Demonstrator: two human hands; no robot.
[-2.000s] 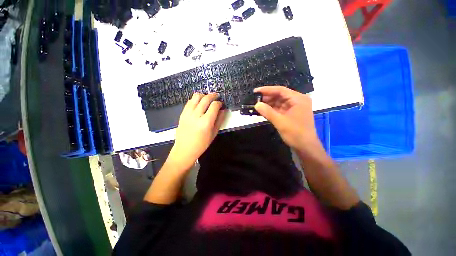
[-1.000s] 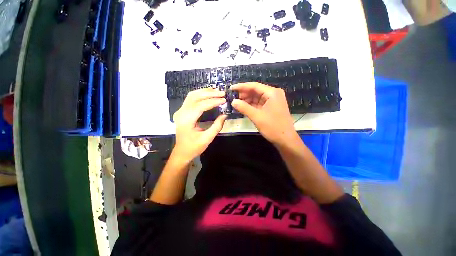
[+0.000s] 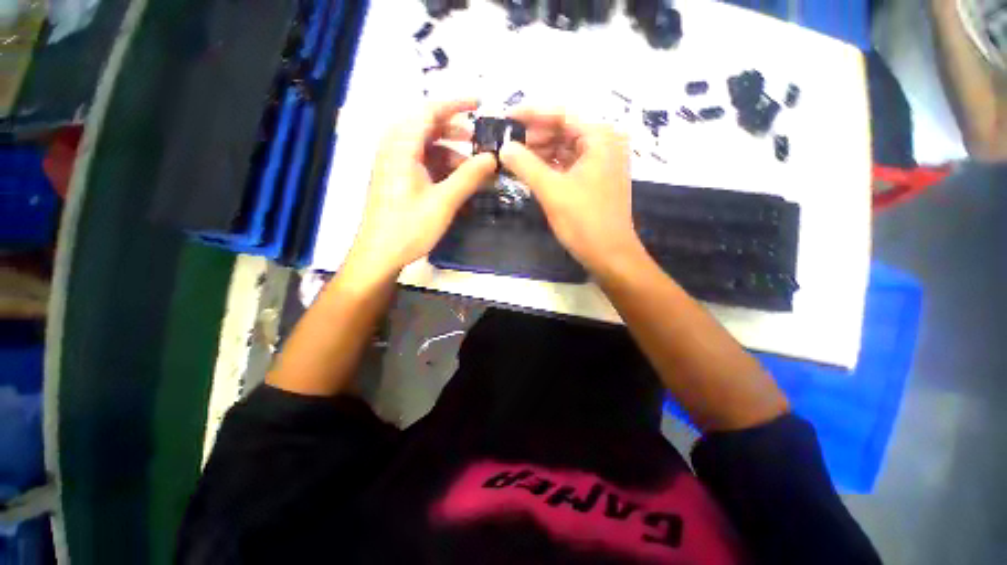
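A small black assembly is held up between the thumbs and fingertips of both hands, above the tray's far edge. My left hand grips its left side and my right hand its right side. The long black parts tray lies nearest my body, its middle partly hidden by my right hand and wrist. Small black inserts lie scattered on the white table beyond it. What the assembly holds inside cannot be told.
Black trays with blue edges are stacked at the left, by the dark green conveyor. A small black cluster lies at the right. A blue bin and a red frame stand right of the table. Another person's arm shows top right.
The view has turned and shifted. Both hands have moved from over the tray to beyond its far edge. My left hand, earlier at the tray, now holds the assembly with my right hand.
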